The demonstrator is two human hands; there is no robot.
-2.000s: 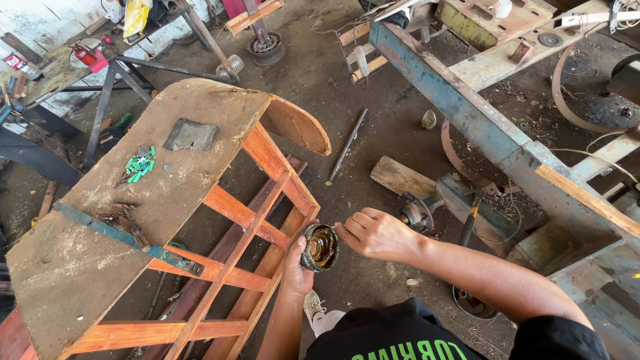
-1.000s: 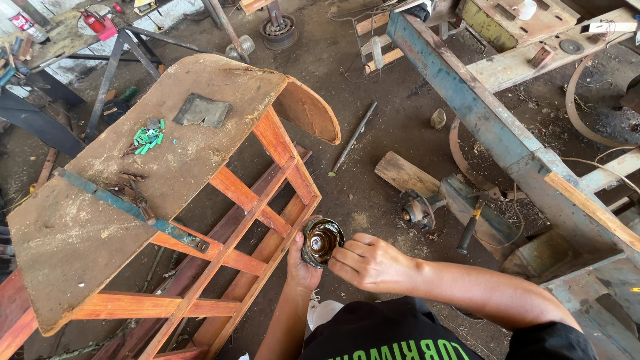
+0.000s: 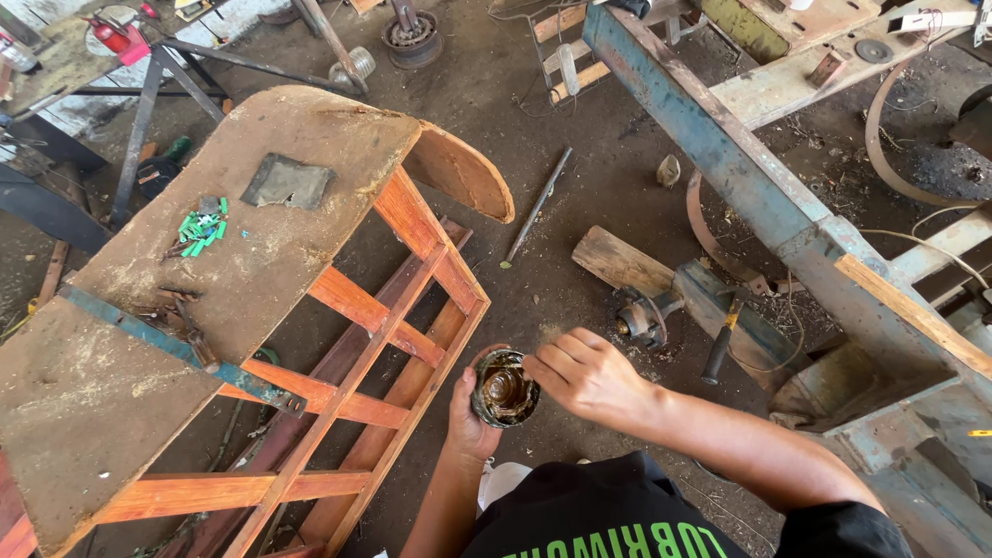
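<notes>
My left hand (image 3: 471, 415) is wrapped around an open round can (image 3: 505, 387) with dark, smeared walls and glossy brown, thick-looking contents. The can is held just above my lap, its mouth facing up. At its upper right rim, my right hand (image 3: 577, 372) has its fingers pinched together on a small, thin thing that reaches over the opening; my fingers mostly hide it, so its kind cannot be told. Left of both hands is an orange-brown wooden frame (image 3: 372, 341) topped by a dusty wooden panel (image 3: 310, 232).
Green plastic pieces (image 3: 203, 229), a dark square sheet (image 3: 288, 182) and a blue metal bar (image 3: 155, 333) lie on the panel. A metal rod (image 3: 539, 205) lies on the ground ahead. To the right are a wheel hub (image 3: 643, 316), a hammer (image 3: 725, 341) and a blue-grey steel beam (image 3: 697, 124).
My right hand was slightly apart from the can two seconds ago; now its fingers are at the rim. My left hand keeps hold of the can.
</notes>
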